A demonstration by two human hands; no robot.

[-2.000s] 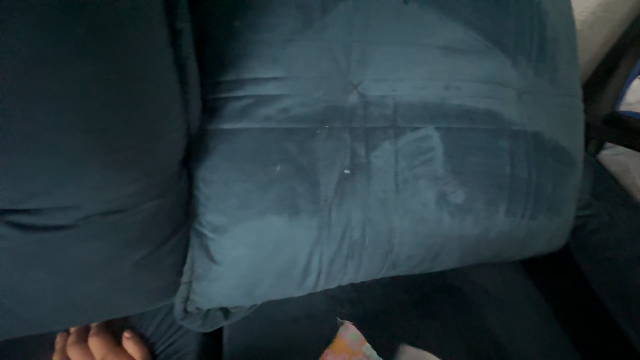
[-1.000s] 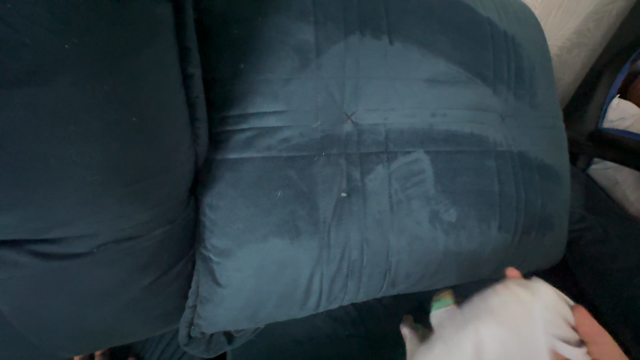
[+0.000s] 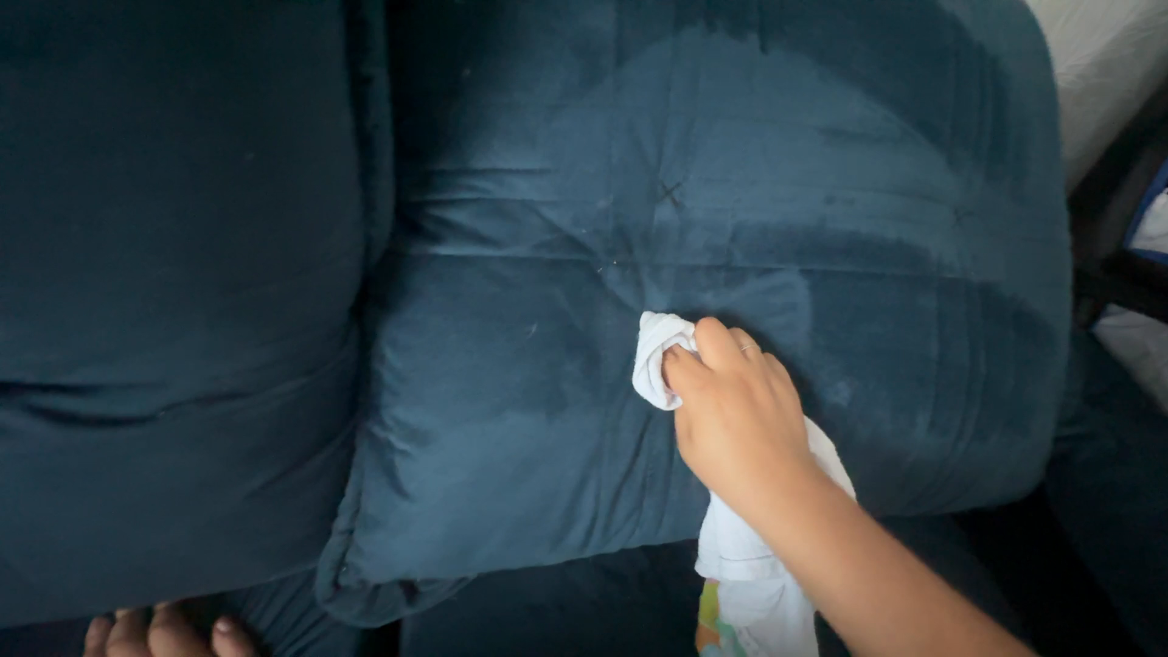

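My right hand (image 3: pixel 744 411) grips a white cloth (image 3: pixel 662 360) and presses a bunched part of it on the blue velvet sofa cushion (image 3: pixel 511 411), below the cross-shaped stitch. The rest of the cloth hangs under my wrist over the cushion's lower edge, with a coloured patch near its bottom. At the lower left edge of the view, the fingers of my left hand (image 3: pixel 169 634) show below the neighbouring cushion; the palm is out of view, and whether it holds anything is hidden.
A second dark blue cushion (image 3: pixel 173 274) adjoins on the left, with a seam between the two. A dark frame with a blue-edged item (image 3: pixel 1152 214) stands at the right, below a pale surface (image 3: pixel 1109 64) at the upper right. Dark upholstery lies under the cushions.
My right hand has come from the lower right onto the cushion's middle with the white cloth. A second ago the cloth was at the cushion's lower right edge. More of my left hand shows than a second ago.
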